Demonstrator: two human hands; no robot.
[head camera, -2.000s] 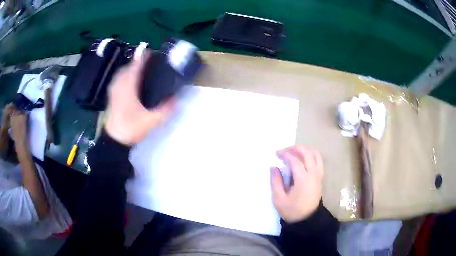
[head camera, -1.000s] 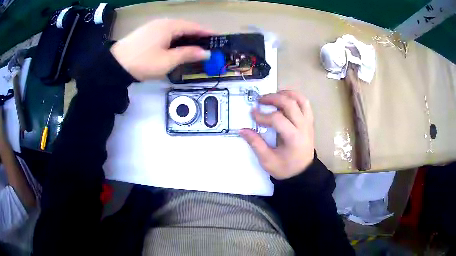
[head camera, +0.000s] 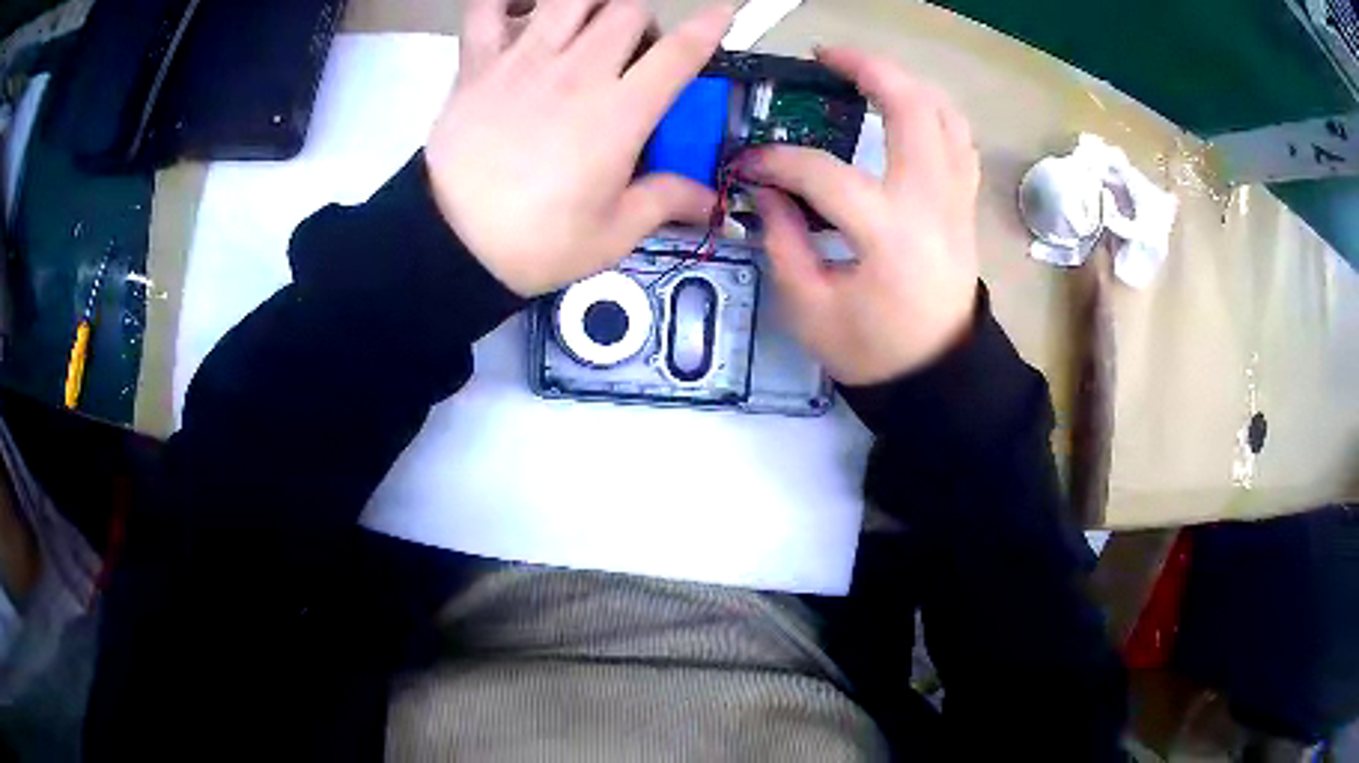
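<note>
The front housing half (head camera: 790, 380) lies open on the white work sheet (head camera: 626, 499), showing the white-ringed speaker driver (head camera: 604, 319) and the pale-rimmed oval (head camera: 692, 328). Just behind it is the rear housing half (head camera: 842, 122), with a blue battery pack (head camera: 690, 131) and a green circuit board (head camera: 797, 112). Red and black lead wires (head camera: 714, 236) join the halves. My left hand (head camera: 559, 142) holds the rear half's left side, covering it. My right hand (head camera: 879, 224) is on its right side, with fingertips at the wires beside the battery.
A padded hammer (head camera: 1093, 380) with a white-wrapped head lies at the right on the tan covering (head camera: 1192, 403). Black units (head camera: 224, 82) stand at the upper left. A yellow-handled tool (head camera: 78, 362) lies at the far left. Part of another person (head camera: 45, 522) shows at the left edge.
The rear half is now turned so its battery and board show more. My right hand has moved from the front half's right end up to the wires. My left hand still holds the rear half.
</note>
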